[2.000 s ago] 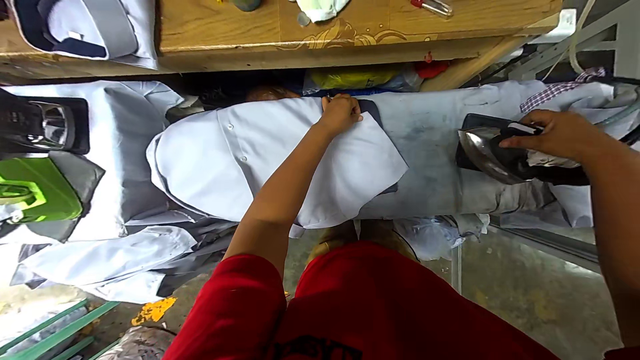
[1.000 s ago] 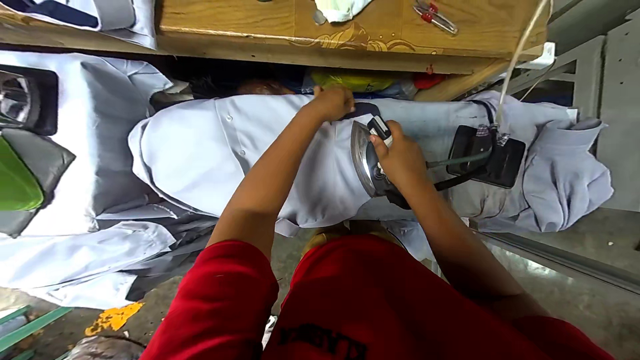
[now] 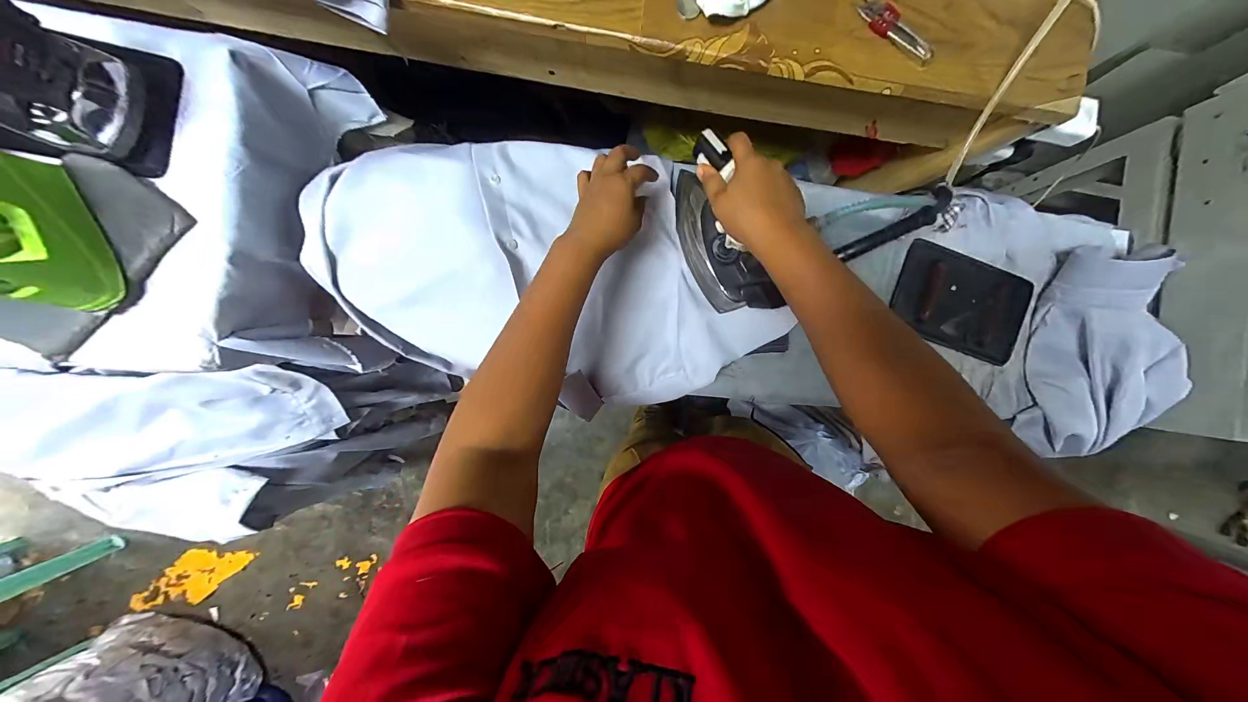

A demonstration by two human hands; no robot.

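A light-coloured buttoned shirt (image 3: 419, 234) lies over the rounded end of a padded ironing board. My right hand (image 3: 756, 195) grips the handle of a steam iron (image 3: 712, 253), whose metal edge rests on the right part of the shirt. Just left of the iron, my left hand (image 3: 609, 200) touches the cloth near the board's far edge with fingers bent. From the iron a hose and a dark cable (image 3: 892, 234) run right. A black rectangular iron rest (image 3: 962, 300) lies on the board, right of my right forearm.
A wooden table (image 3: 780, 68) with a red-handled tool (image 3: 895, 29) borders the board's far side. At left stand another iron (image 3: 93, 97) and a green plastic object (image 3: 49, 234) on a cloth-covered surface. Crumpled cloth (image 3: 1107, 341) lies at the right end; a white cord (image 3: 1004, 88) hangs over the table corner.
The iron has moved from its rest at the right onto the shirt, then toward the board's far edge. My left hand, a closed fist a second ago, now has its fingers more spread on the cloth.
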